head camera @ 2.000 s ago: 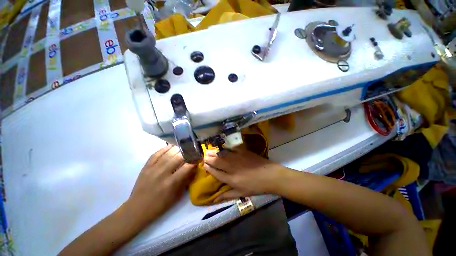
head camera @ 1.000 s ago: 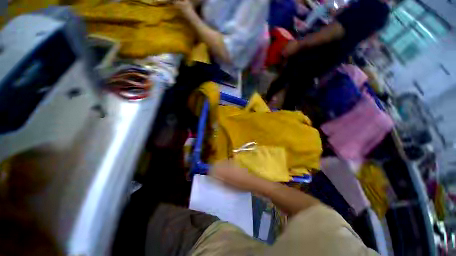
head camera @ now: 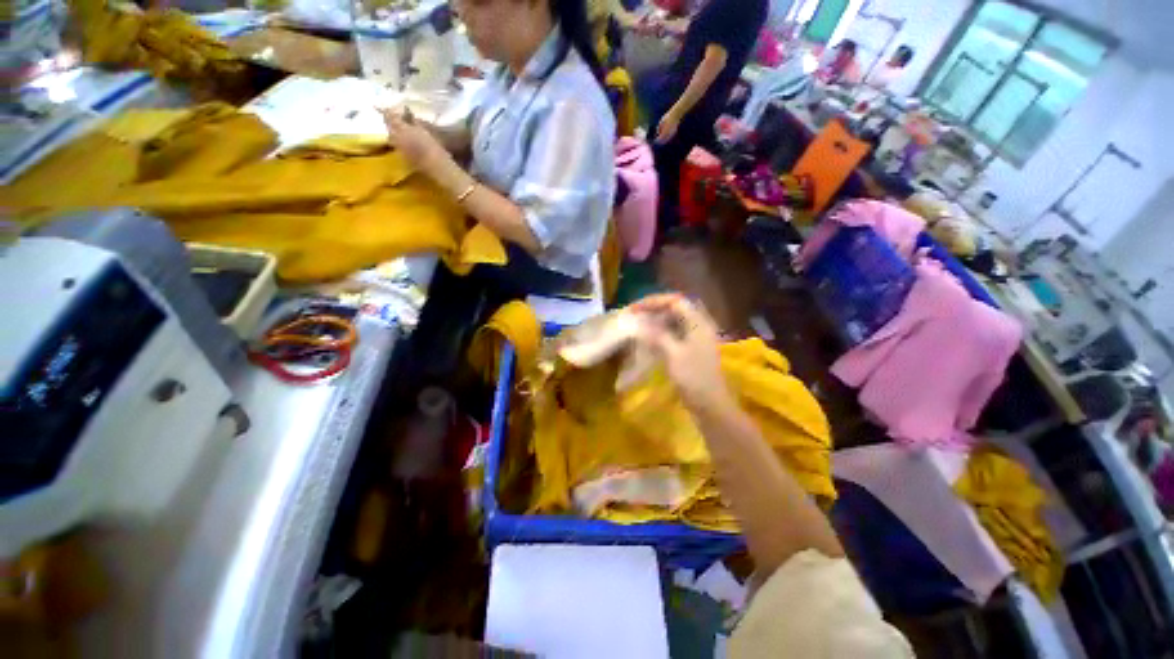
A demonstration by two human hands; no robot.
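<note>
My right hand [head camera: 689,350] is raised over the blue crate. Its fingers are closed on the edge of a mustard-yellow garment piece [head camera: 603,337] with a pale off-white part. The piece hangs above a heap of yellow cloth [head camera: 783,415] in the crate [head camera: 605,529]. Blur hides how the fingers grip it. My left hand is not visible.
The sewing machine head [head camera: 97,373] and table edge [head camera: 303,476] are at left, with red-orange-handled scissors [head camera: 307,348]. A white panel [head camera: 577,599] lies before the crate. A person [head camera: 541,142] handles yellow cloth ahead; another [head camera: 712,64] stands behind.
The view has swung right from the machine to the crate. My right hand has left the cloth at the needle, reached the crate, and lifted a piece from the heap.
</note>
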